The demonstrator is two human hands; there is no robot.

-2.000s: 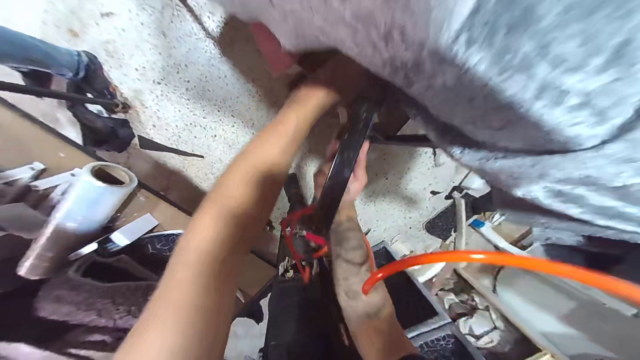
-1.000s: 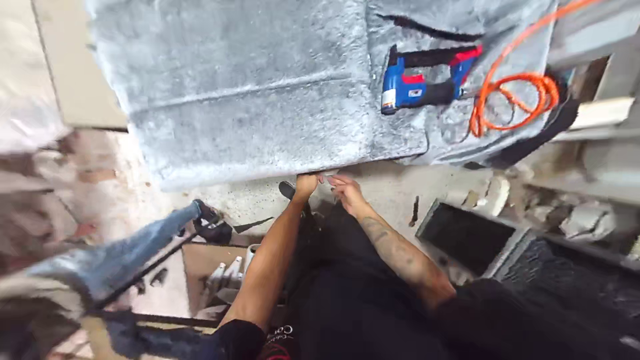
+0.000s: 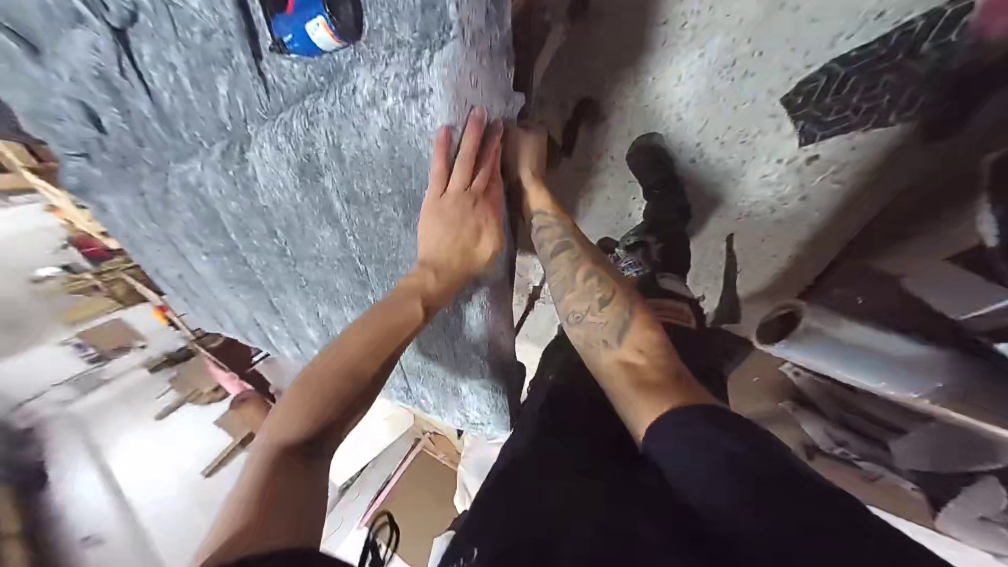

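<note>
My left hand (image 3: 463, 209) lies flat, palm down, on grey plush upholstery fabric (image 3: 331, 189), near its right edge, fingers slightly apart. Right beside it, my right hand (image 3: 528, 153) reaches against the side of the fabric-covered piece, below the top edge. Its fingers are hidden there, so whether they grip anything does not show. On the fabric at the upper left rests part of a blue power tool (image 3: 311, 27), cut off by the frame's top.
A roll of plastic film (image 3: 858, 354) lies on the right beside grey fabric scraps (image 3: 835, 425). A patterned dark offcut (image 3: 874, 79) is on the speckled floor (image 3: 709, 71). Cardboard pieces (image 3: 417, 488) lie below, with a black cable (image 3: 380, 539).
The view has turned strongly. A second ago both hands were close together at the fabric's edge; now my left hand is flat on top and my right hand is at the side.
</note>
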